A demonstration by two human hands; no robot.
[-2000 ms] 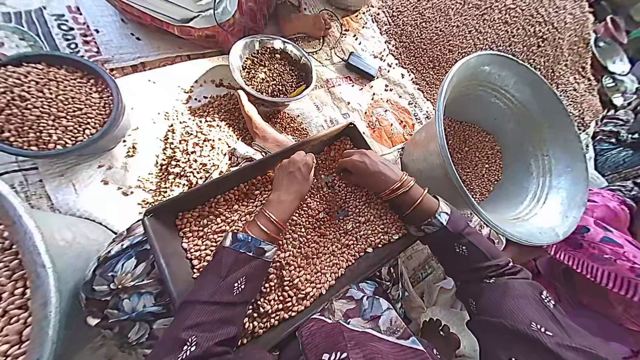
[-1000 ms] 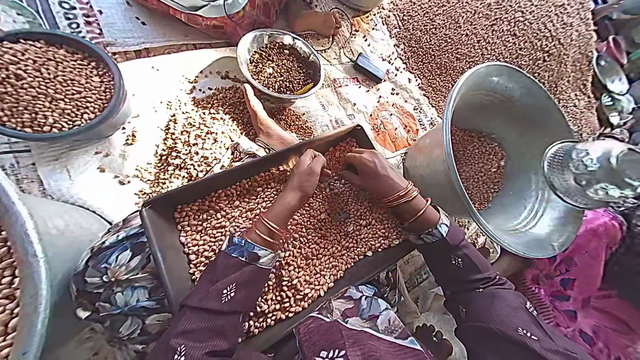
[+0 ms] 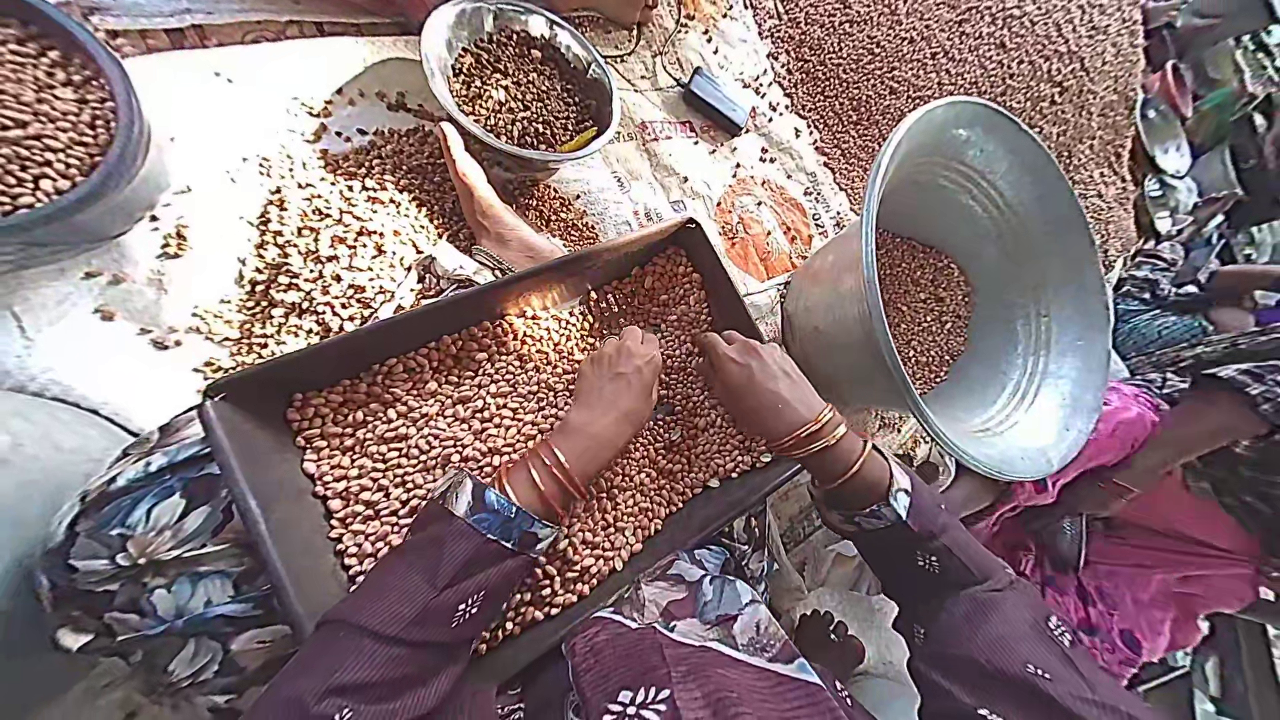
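A dark metal tray (image 3: 265,500) full of reddish-brown peanuts (image 3: 430,420) lies tilted across my lap. Over its upper right part, my left hand (image 3: 620,375) has its fingers curled down at the nuts. My right hand (image 3: 755,385) is close beside it on the right, also curled, near the tray's right wall. Both hands wear bangles. The fingertips are mostly hidden, so whether either pinches a nut cannot be told. Just right of my right hand a tilted aluminium pot (image 3: 1040,300) holds more nuts.
Beyond the tray are a co-worker's hand (image 3: 495,215), a steel bowl (image 3: 610,110) of dark bits and a loose heap of nuts (image 3: 320,250). A tub (image 3: 125,150) of nuts stands at upper left. A small black device (image 3: 715,100) lies on the printed sacking. Another person in pink sits at right.
Both my hands have stayed over the tray, and my left hand has come down a little among the nuts. A clear vessel seen over the pot's right edge one second ago is out of view.
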